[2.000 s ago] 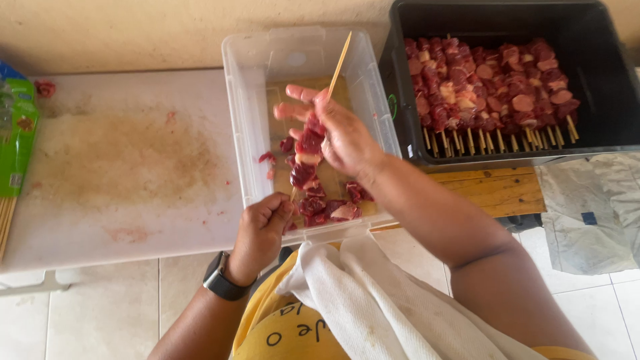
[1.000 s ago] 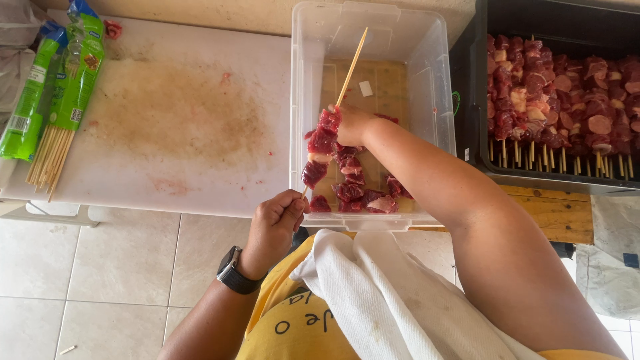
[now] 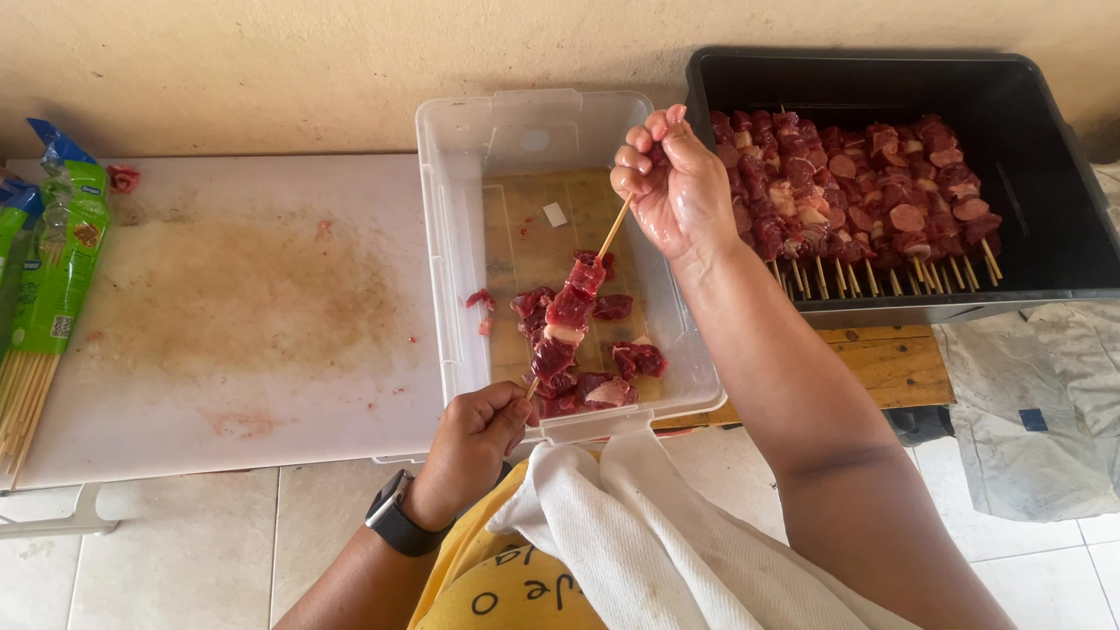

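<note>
My left hand pinches the lower end of a wooden skewer threaded with raw red meat and a pale piece. The skewer slants up to the right over a clear plastic bin. At its upper end is my right hand, palm turned up and fingers curled, with a piece of raw meat partly hidden in them; the skewer's tip is hidden by the hand. Loose meat chunks lie in the bin beneath the skewer.
On the right, a black bin holds many loaded meat skewers. A stained white cutting board lies left of the clear bin, with green packs of wooden skewers at its far left. A wooden bench shows below the black bin.
My right hand has risen from among the meat in the bin to the skewer's upper end, with a piece of meat in its fingers. My left hand still holds the lower end.
</note>
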